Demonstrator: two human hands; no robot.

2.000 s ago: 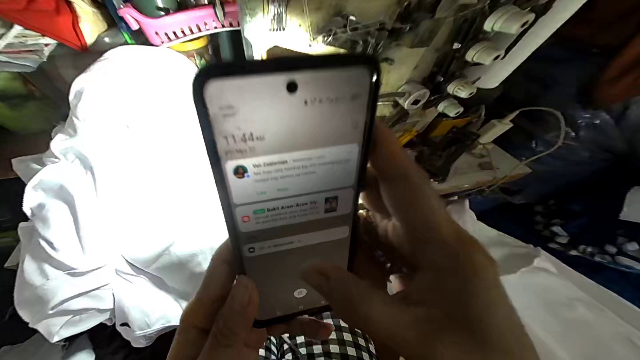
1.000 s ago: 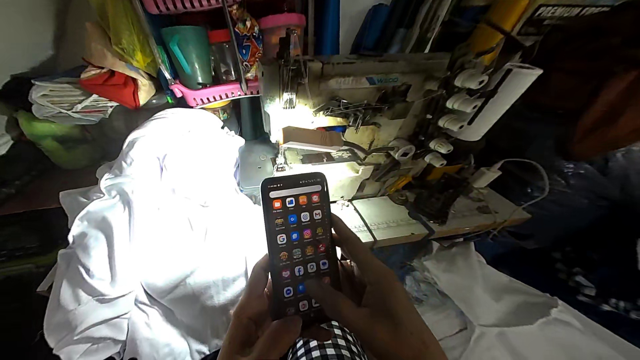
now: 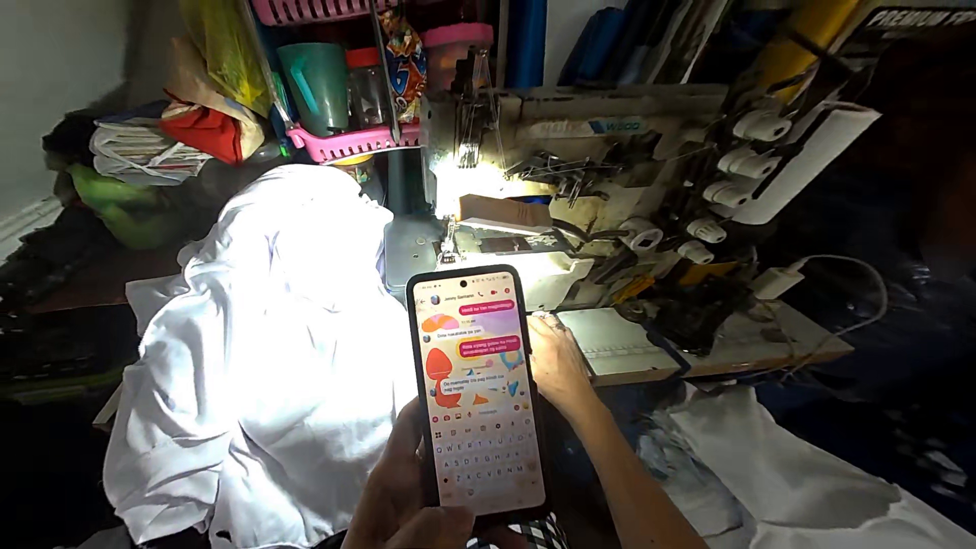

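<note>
A black smartphone (image 3: 479, 393) stands upright in my left hand (image 3: 415, 488), its thumb at the lower left corner. A chat and an on-screen keyboard show on its lit screen. My right hand (image 3: 560, 362) is off the phone, behind its right edge, by the front of the sewing machine (image 3: 610, 152); the phone hides part of this hand, and I cannot tell if it holds anything. A big heap of white cloth (image 3: 297, 343) lies to the left, brightly lit by the machine's lamp.
A pink plastic basket (image 3: 354, 142) with a green mug (image 3: 314, 88) and jars stands behind. White tension knobs (image 3: 751, 162) stick out at the machine's right. More white cloth (image 3: 793, 465) lies at lower right. A white cable (image 3: 877, 286) loops beside the wooden table edge (image 3: 762, 358).
My right hand has left the phone and moved toward the machine's front. The phone screen has gone from notifications to app icons to a chat with a keyboard.
</note>
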